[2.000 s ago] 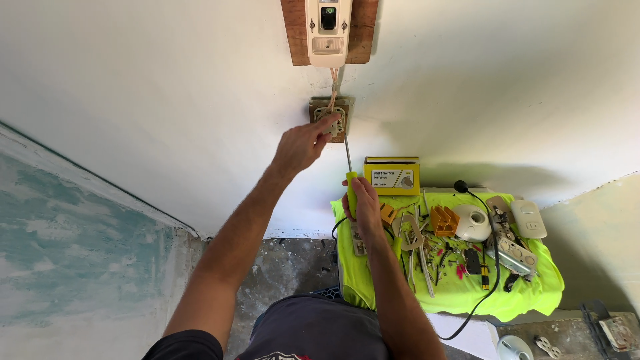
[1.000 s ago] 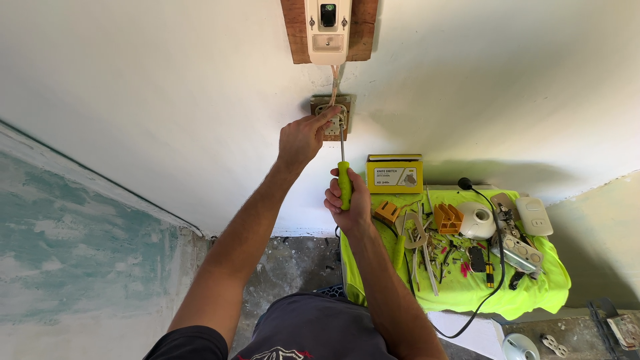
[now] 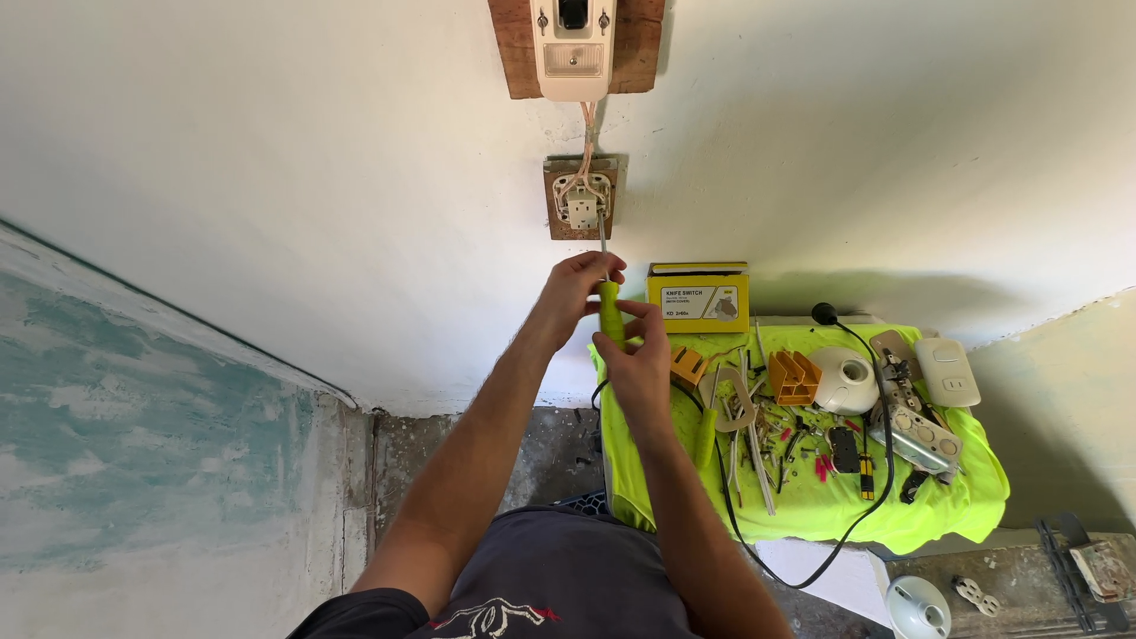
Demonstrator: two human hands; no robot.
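Note:
An electrical outlet [image 3: 583, 209] with pale wires is fixed on a wooden block [image 3: 558, 232] on the wall. The wires [image 3: 587, 142] run up to a cream switch housing [image 3: 572, 75] on a brown board. My right hand [image 3: 637, 355] grips the yellow-green handle of a screwdriver [image 3: 610, 312], its shaft upright and its tip at the outlet's lower right side. My left hand [image 3: 581, 288] is just below the outlet, its fingertips at the shaft just above the handle; whether they pinch it is hard to tell.
At the right, a table under a bright yellow-green cloth [image 3: 963, 506] holds a yellow box [image 3: 698, 311], a white lamp holder [image 3: 839, 380], a black cable [image 3: 890, 444], metal parts, screws and tools. Lower right on the floor lie a white round fixture [image 3: 919, 608] and a receptacle [image 3: 975, 595].
My left hand has come down from the outlet to the screwdriver's shaft, and the outlet's face now shows. My right hand still holds the handle, with its fingers now more spread.

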